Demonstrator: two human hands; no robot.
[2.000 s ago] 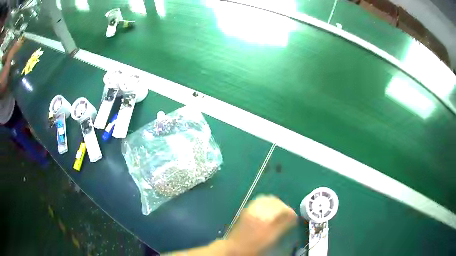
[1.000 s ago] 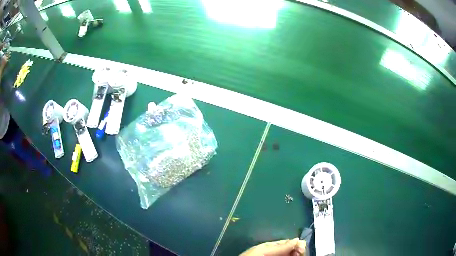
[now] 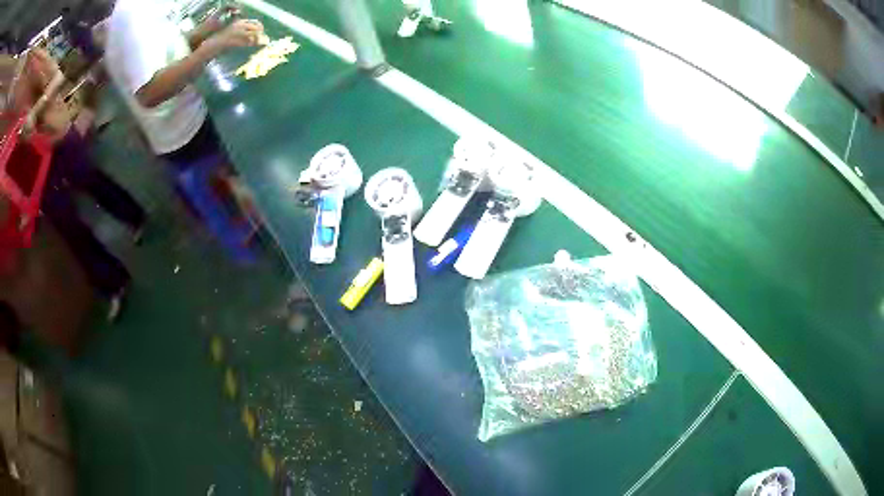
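Neither of my hands is in the picture. The clear bluish-green bag of screws (image 3: 567, 344) lies flat on the dark green bench. Several white handheld fans lie beyond it with open handles: one (image 3: 393, 232) has a yellow battery (image 3: 363, 284) beside its handle, and one (image 3: 330, 199) has a blue cell in its handle. Two more fans lie close together, one (image 3: 456, 194) and another (image 3: 499, 218), with a blue battery (image 3: 450, 249) between their handles. Another fan head (image 3: 766, 482) is cut off by the bottom right edge.
A pale rail (image 3: 678, 300) separates the bench from the shiny green conveyor (image 3: 620, 126), which carries a fan (image 3: 415, 19). A person in a white top (image 3: 155, 77) stands at the far left bench edge by a yellow pile (image 3: 268, 58). A red frame (image 3: 29, 179) stands at far left.
The view has swung left, so the bag and fans appear farther right. The nearest fan has slid to the bottom right edge. The hand seen earlier beside it is out of the picture.
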